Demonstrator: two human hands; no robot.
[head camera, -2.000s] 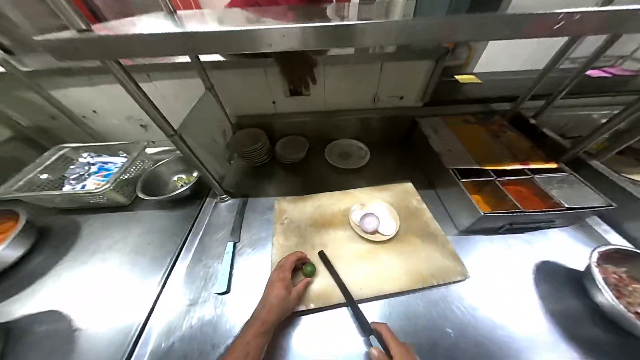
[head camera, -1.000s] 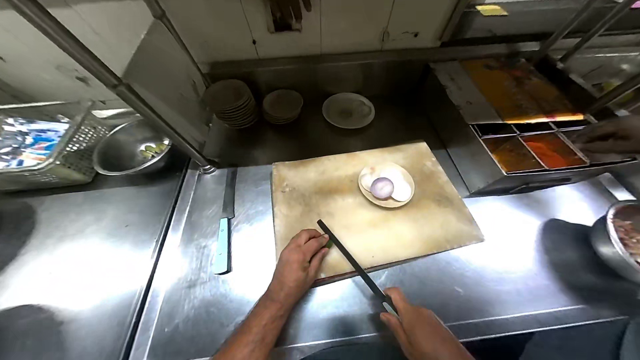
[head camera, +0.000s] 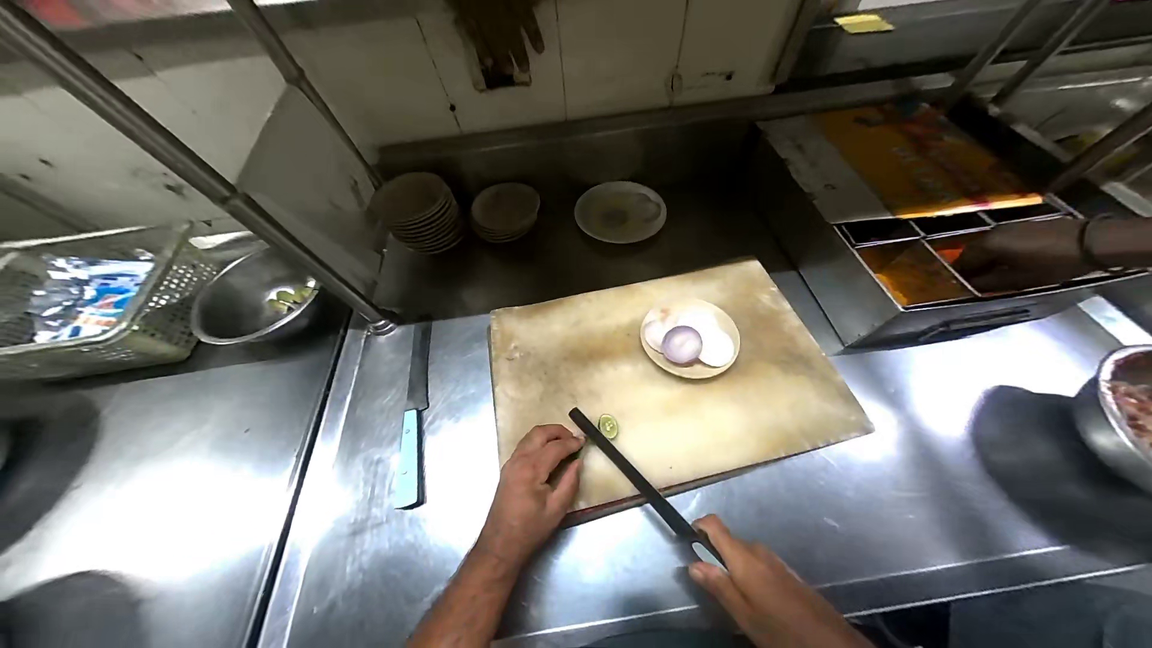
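Note:
My right hand (head camera: 747, 576) grips a knife (head camera: 643, 486) by its handle, the dark blade slanting up and left over the near part of the cutting board (head camera: 576, 351). A cut piece of lime (head camera: 608, 426), its pale green face showing, lies just right of the blade near its tip. On the blade's left side, my left hand (head camera: 535, 490) rests at the board's near edge, fingers curled around a green piece, mostly hidden, that looks like lime. A small plate (head camera: 690, 364) on the board holds a peeled purple onion (head camera: 681, 345) and white pieces.
Another knife (head camera: 409, 454) with a light blue handle lies left of the board. Stacked plates (head camera: 416, 211) stand behind. A steel bowl (head camera: 256, 301) and plastic basket (head camera: 166, 315) are at left. Another person's hand (head camera: 1017, 252) is over the food container (head camera: 918, 270) at right; a metal bowl (head camera: 1093, 414) stands nearer.
The green lime was whole by my left fingers two seconds ago; now a cut piece lies right of the blade. Another person's hand has come in over the food container.

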